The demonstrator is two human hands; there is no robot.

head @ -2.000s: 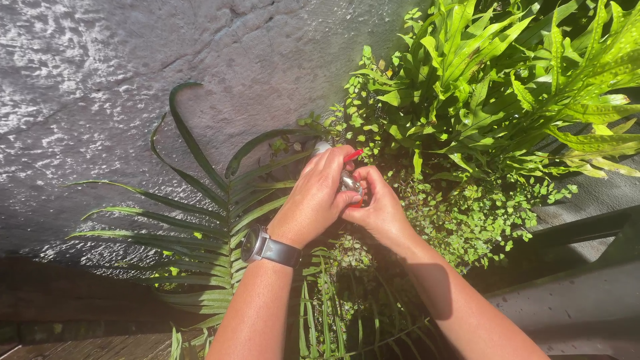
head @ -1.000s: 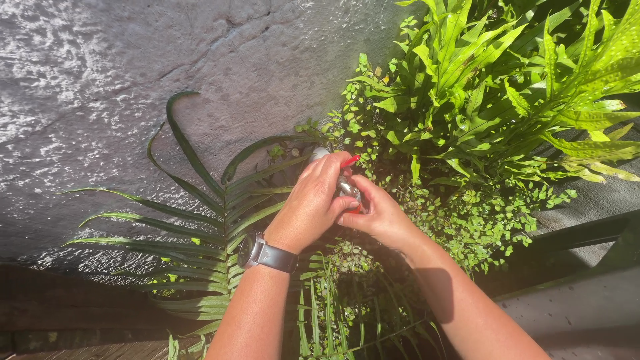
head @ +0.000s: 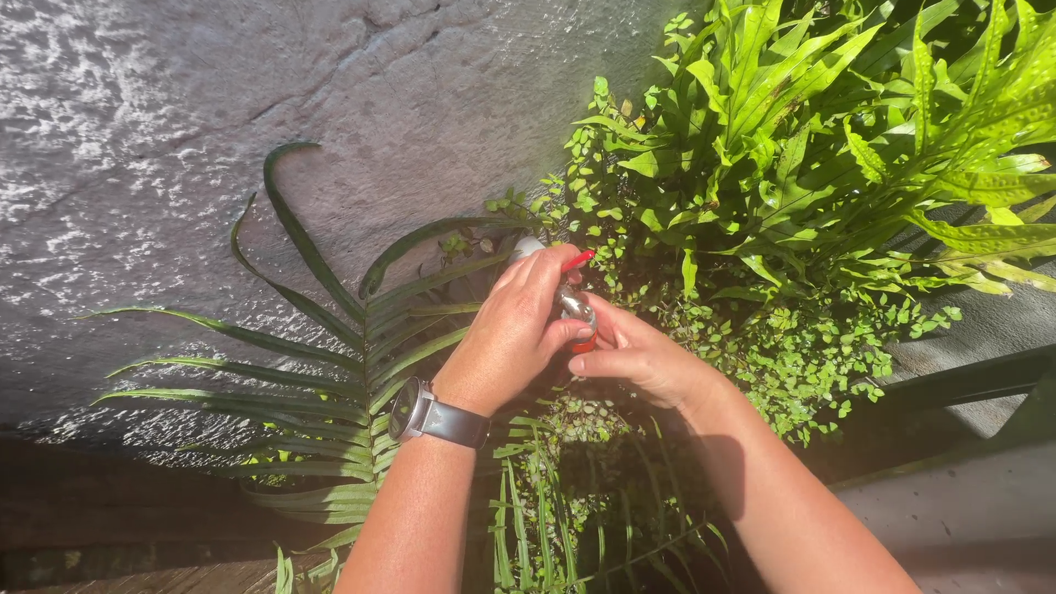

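Note:
My left hand (head: 513,330), with a watch (head: 417,410) on its wrist, is closed around a shiny metal fitting (head: 576,305) that looks like a tap. A red piece (head: 577,261) sticks out above its fingers, and a pale rounded end (head: 526,247) shows behind them. Close on the right, my right hand (head: 631,351) has its thumb and fingers at the lower end of the fitting, by a second red part (head: 584,345). The fingers cover much of the fitting, so its full shape is hidden.
A rough grey wall (head: 206,206) stands behind. Long fern fronds (head: 367,396) spread at the left. Broad bright green leaves (head: 767,107) and small-leaved plants (head: 742,346) crowd the right. A dark rail (head: 973,379) runs at the lower right.
My right thumb and fingers have shifted slightly down along the fitting, and more of its metal body and the lower red part shows. My left hand stays on it.

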